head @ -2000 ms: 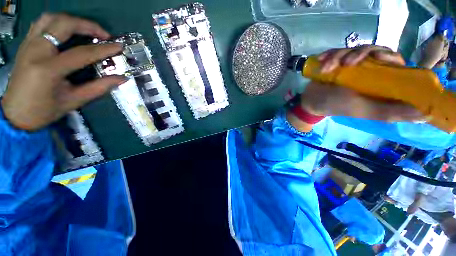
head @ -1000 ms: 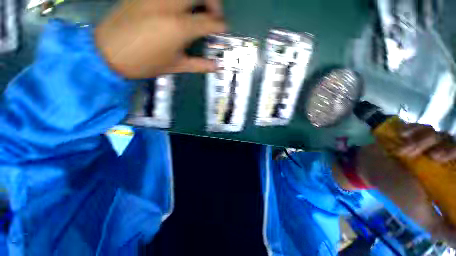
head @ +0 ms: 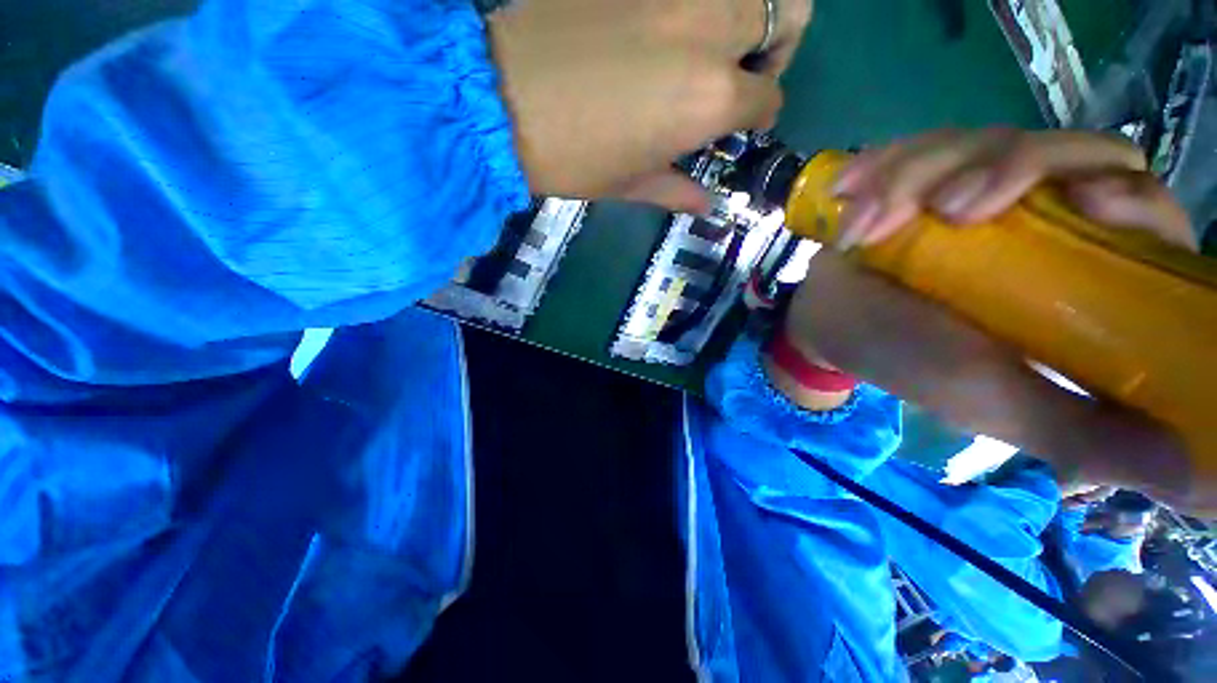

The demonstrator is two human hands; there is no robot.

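Note:
A silver-white phone mid-frame [head: 678, 278] lies on the green bench mat, with a mainboard [head: 729, 158] at its far end. My left hand [head: 641, 100] is over that far end, fingers bent down beside the board; whether it grips anything is hidden. My right hand [head: 988, 200] is closed around the orange electric screwdriver [head: 1014, 287]. The screwdriver's black nose [head: 777, 174] is at the mainboard end; the bit tip is not visible. A second mid-frame [head: 523, 267] lies to the left, partly under my left sleeve.
The near bench edge [head: 561, 358] runs below the frames. A black cord [head: 921, 527] crosses my right sleeve. Another silver frame-like part [head: 1041, 54] lies at the upper right. A blue-clad person [head: 1108, 534] shows at the lower right. The screw dish is not visible.
The screwdriver has moved from beside the screw dish to the mainboard end of a frame. My left hand now meets it there. The view has shifted.

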